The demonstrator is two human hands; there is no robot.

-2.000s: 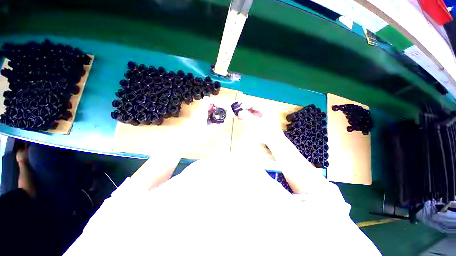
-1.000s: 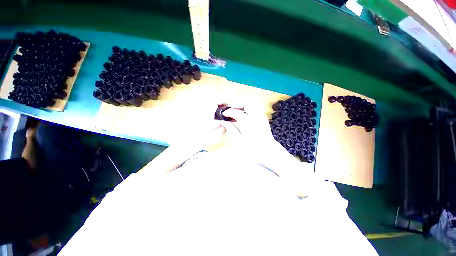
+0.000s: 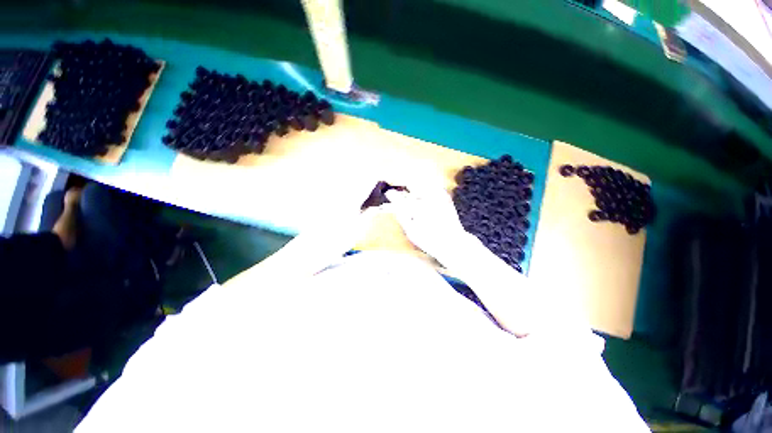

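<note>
My left hand (image 3: 360, 221) and my right hand (image 3: 419, 211) are together over the tan boards, both washed out by glare. Between their fingers is a black housing (image 3: 375, 196), partly hidden by the fingers. Whether a smaller ring is with it cannot be told. A large group of black cylinders (image 3: 241, 116) stands left of my hands. Another group of black housings (image 3: 495, 207) stands just right of my right hand. A smaller group of black round pieces (image 3: 622, 196) lies on the far-right board.
The separate board (image 3: 592, 279) lies at the right. A pale yellow post (image 3: 328, 51) stands at the bench's back. More black cylinders (image 3: 97, 97) are on a board at far left. A person's dark sleeve (image 3: 34, 287) shows lower left. Dark stacked trays (image 3: 719, 304) stand at right.
My hands, apart two seconds ago with a black piece in each, came together and stay joined around the black housing. The view has shifted, so the post appears further left.
</note>
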